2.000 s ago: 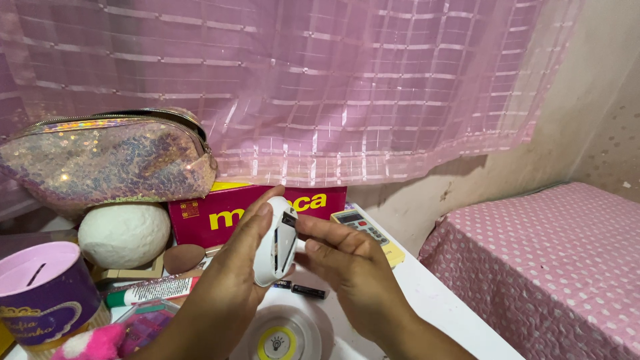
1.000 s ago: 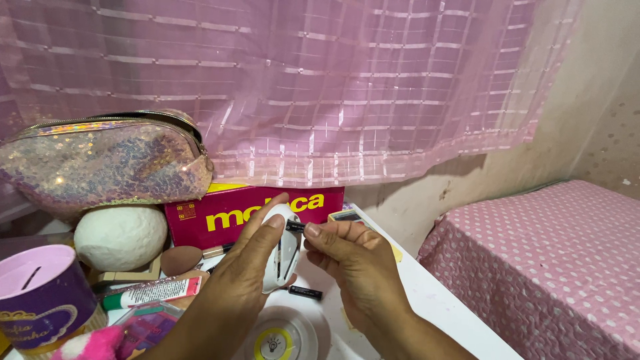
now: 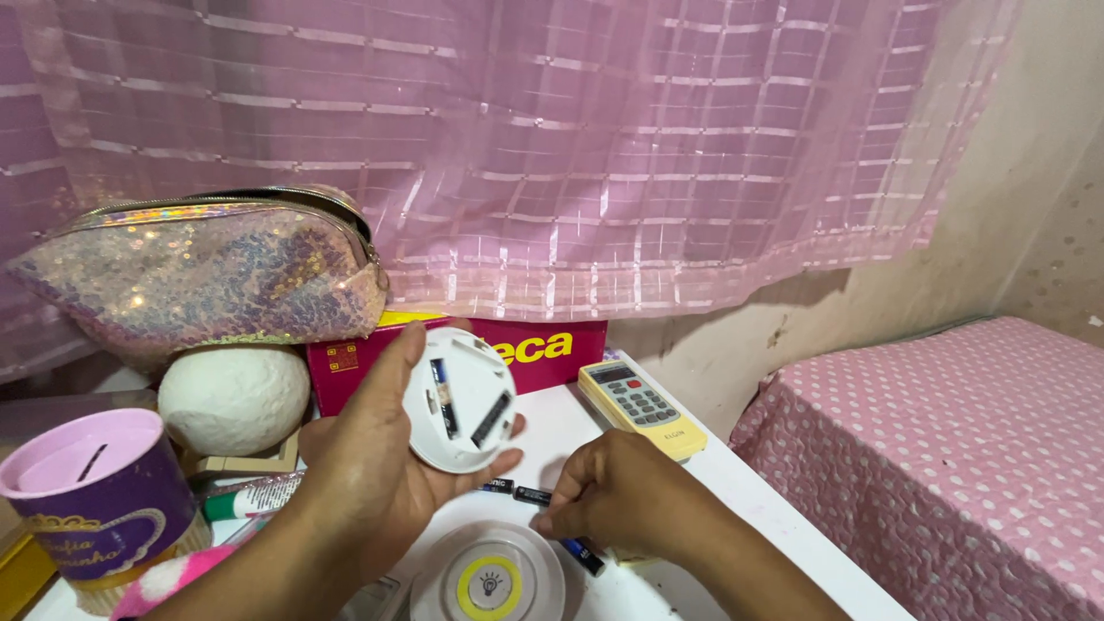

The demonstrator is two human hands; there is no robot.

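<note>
My left hand (image 3: 379,448) holds a round white plastic battery-powered light (image 3: 461,401), its back turned toward me. Two small batteries lie in its slots, one at the left (image 3: 443,398) and a dark one at the lower right (image 3: 491,420); the upper slot shows no battery. My right hand (image 3: 617,492) is down at the table with its fingertips at a dark battery (image 3: 532,496); whether it grips one is unclear. A blue and black battery (image 3: 583,556) lies beneath that hand. Another battery (image 3: 496,485) is beside them. A second round light with a yellow ring (image 3: 488,586) sits on the table below.
Behind my hands stands a magenta box (image 3: 561,362). A yellow calculator (image 3: 642,410) lies at the right of the white table (image 3: 768,526). On the left are a sequined pouch (image 3: 216,276), a white rough ball (image 3: 235,399), a purple coin tin (image 3: 103,509) and a green-capped tube (image 3: 250,500).
My right hand has moved from the light down to the batteries on the table. The light's back now faces me more fully, and the calculator is in fuller view.
</note>
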